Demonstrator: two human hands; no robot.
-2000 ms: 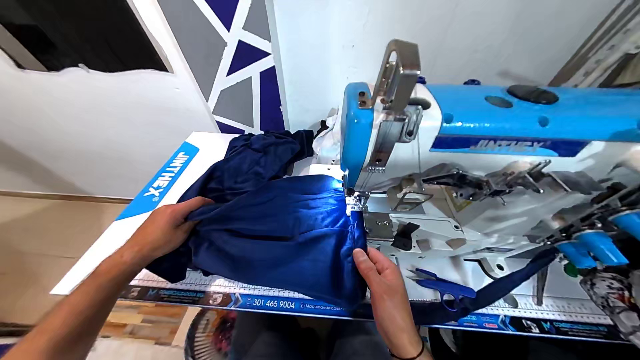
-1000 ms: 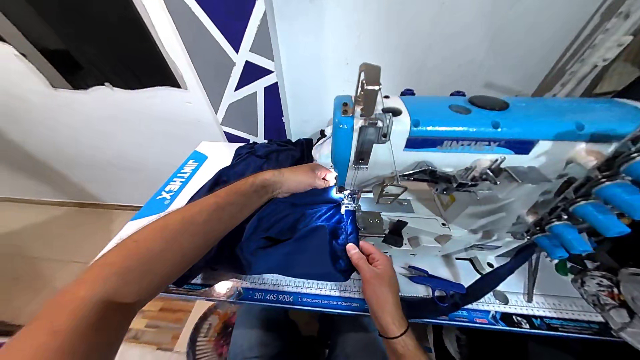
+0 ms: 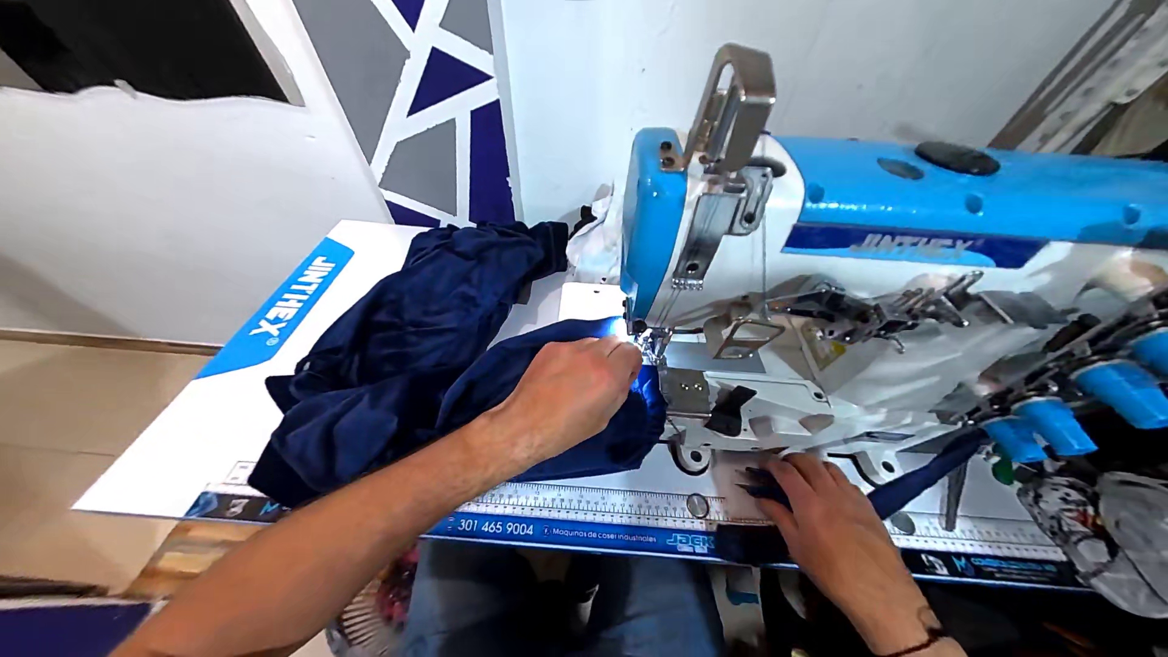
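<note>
Navy blue fabric (image 3: 401,319) lies on the white sewing table, its right end beside the needle area of a blue and white JINTHEX sewing machine (image 3: 657,219). My left hand (image 3: 579,392) is at the presser foot (image 3: 650,342), its fingers curled on or just above the cloth; what its fingertips hold is hidden. My right hand (image 3: 821,520) rests near the table's front edge, over the dark blue snips (image 3: 765,486); whether its fingers grip them is not plain. A dark blue strip (image 3: 931,474) runs from beside this hand towards the right.
A ruler strip (image 3: 593,500) runs along the table's front edge. Blue thread-tension knobs (image 3: 1049,424) stand at the right. A patterned cloth (image 3: 1086,547) hangs at the far right. White material (image 3: 595,242) lies behind the needle area. The wall stands close behind.
My right hand has left the fabric's edge and moved right to the snips. My left hand, on the fabric's left part two seconds ago, is now by the presser foot.
</note>
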